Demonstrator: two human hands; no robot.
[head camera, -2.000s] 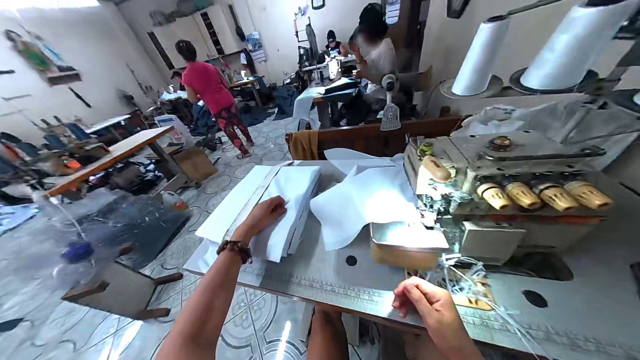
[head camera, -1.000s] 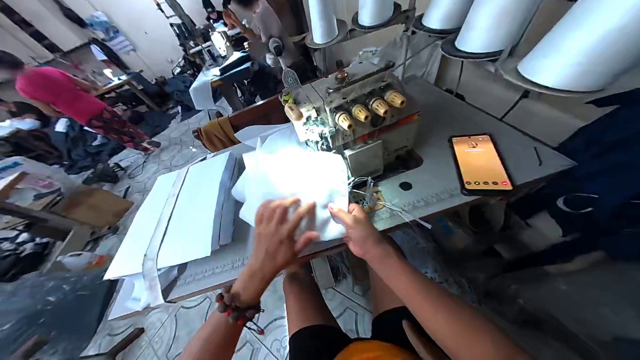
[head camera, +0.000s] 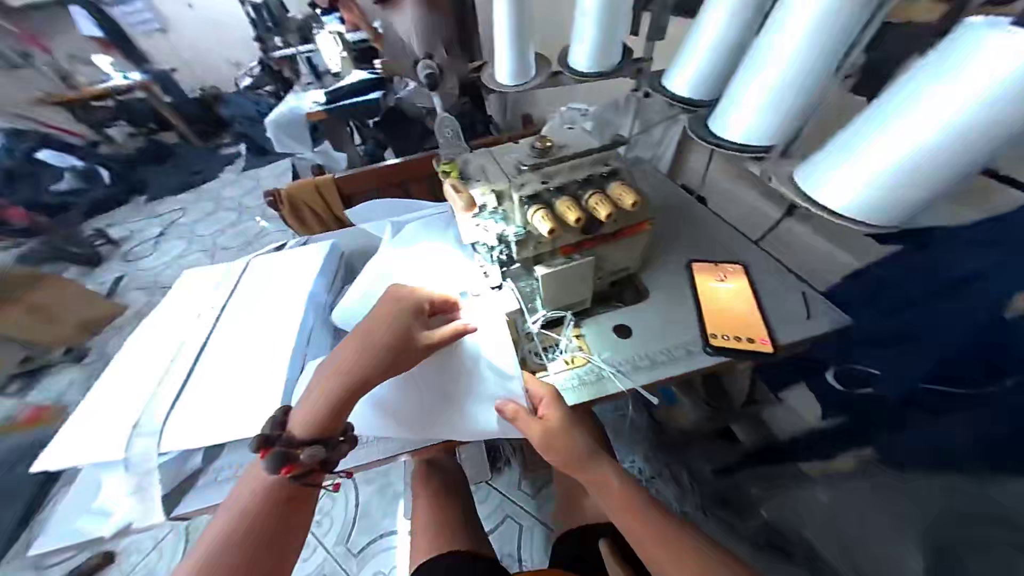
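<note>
White fabric pieces (head camera: 432, 392) lie at the left of an overlock sewing machine (head camera: 560, 200), one edge close to its presser foot. My left hand (head camera: 408, 328), with a beaded bracelet at the wrist, pinches the fabric just in front of the lit needle area. My right hand (head camera: 552, 420) grips the near right corner of the fabric between thumb and fingers. Further left lies a stack of folded white fabric (head camera: 248, 344). Loose white thread ends (head camera: 560, 336) hang over the machine's front plate. The needle itself is hidden by glare.
A phone (head camera: 730, 306) with a lit screen lies on the metal table (head camera: 672, 336), right of the machine. Large white thread cones (head camera: 792, 64) stand on the rack above. A brown cloth (head camera: 308, 204) hangs behind the table. Dark fabric (head camera: 944, 320) is at the right.
Two seconds ago my left hand was on the fabric stack and my right hand by the thread ends. Both now hold fabric at the machine. The view has swung right.
</note>
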